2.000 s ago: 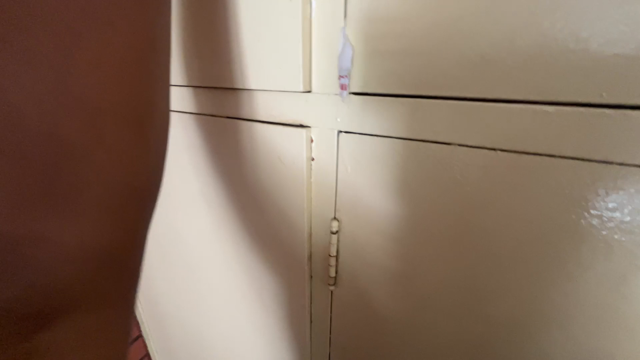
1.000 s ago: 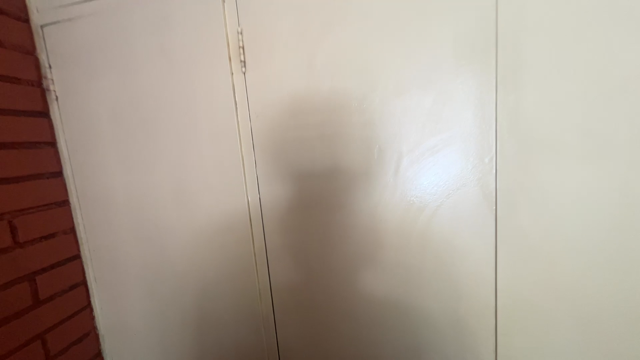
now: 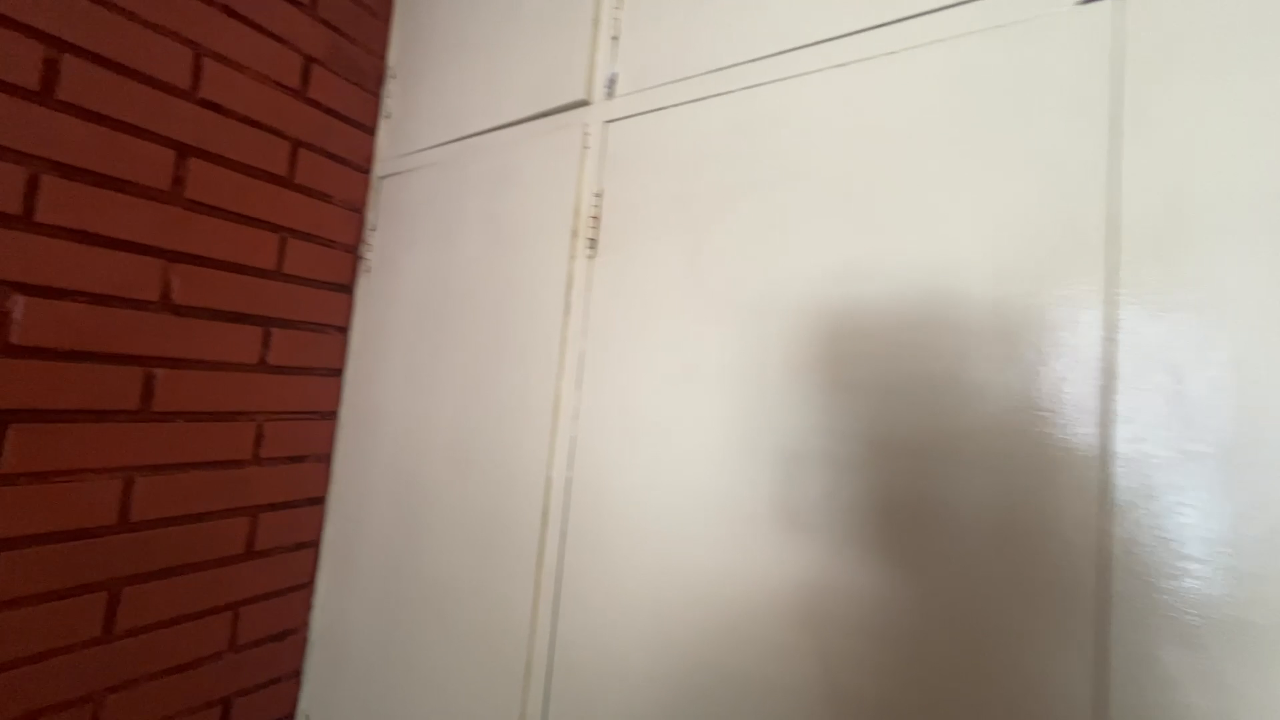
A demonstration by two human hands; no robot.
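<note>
Neither my left hand nor my right hand shows in the head view, so what they hold or touch is hidden. Cream-painted cabinet doors fill most of the view. A narrow door (image 3: 460,400) stands at the left, beside a wider door (image 3: 720,420) in the middle; both look closed. Between them runs a thin upright frame strip with a metal hinge (image 3: 594,223) near its top. A soft dark shadow falls on the lower right of the wide door.
A red brick wall (image 3: 170,400) meets the cabinet along its left edge. Above the tall doors are smaller upper doors (image 3: 490,65). Another pale panel (image 3: 1200,250), with glare on it, lies at the right.
The view has swung a good way, bringing in more brick wall and the upper doors. A dark brown shape that filled the left side two seconds ago is out of view.
</note>
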